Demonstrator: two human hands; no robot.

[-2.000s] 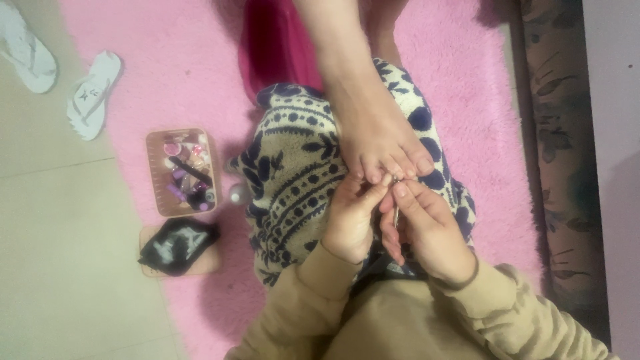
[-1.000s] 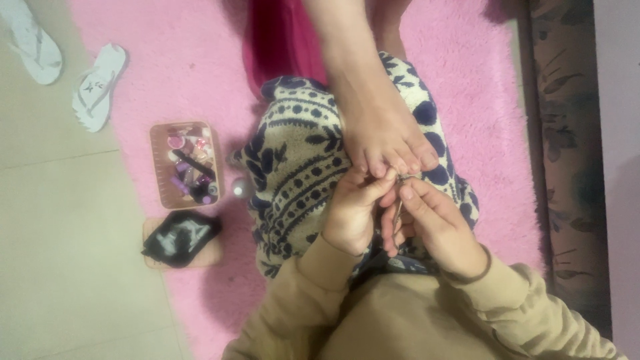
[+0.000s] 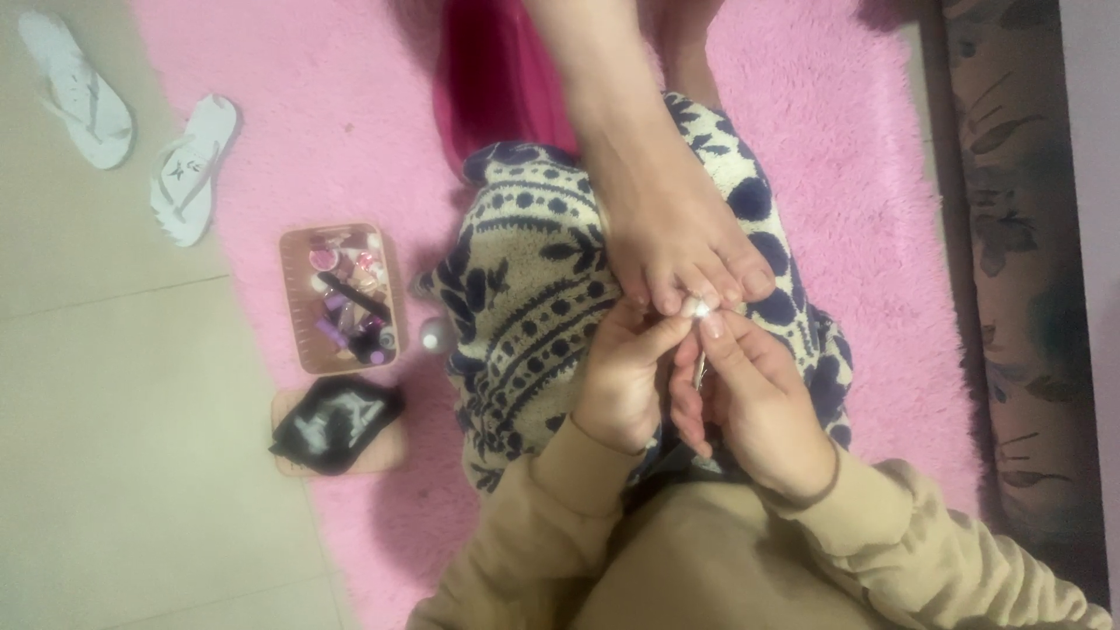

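Observation:
Another person's bare foot [image 3: 669,223] rests on a navy-and-cream patterned towel [image 3: 534,262] over my lap. At its toes, my left hand [image 3: 626,372] touches a middle toe with thumb and fingertips. My right hand [image 3: 761,389] holds a slim metal nail tool [image 3: 700,369], partly hidden by the fingers; its exact kind is unclear. A small white bit [image 3: 700,308], perhaps cotton or glare, shows at the toe between both thumbs.
On the pink shaggy rug [image 3: 350,131] at left stand a basket of nail-care items [image 3: 293,302], a small bottle [image 3: 433,335] and a black pouch [image 3: 337,424] on a peach lid. White flip-flops [image 3: 188,171] lie upper left. A magenta basin [image 3: 503,87] sits behind the towel.
A bright white spot now shows at the toe between my thumbs. Both hands stay at the toes.

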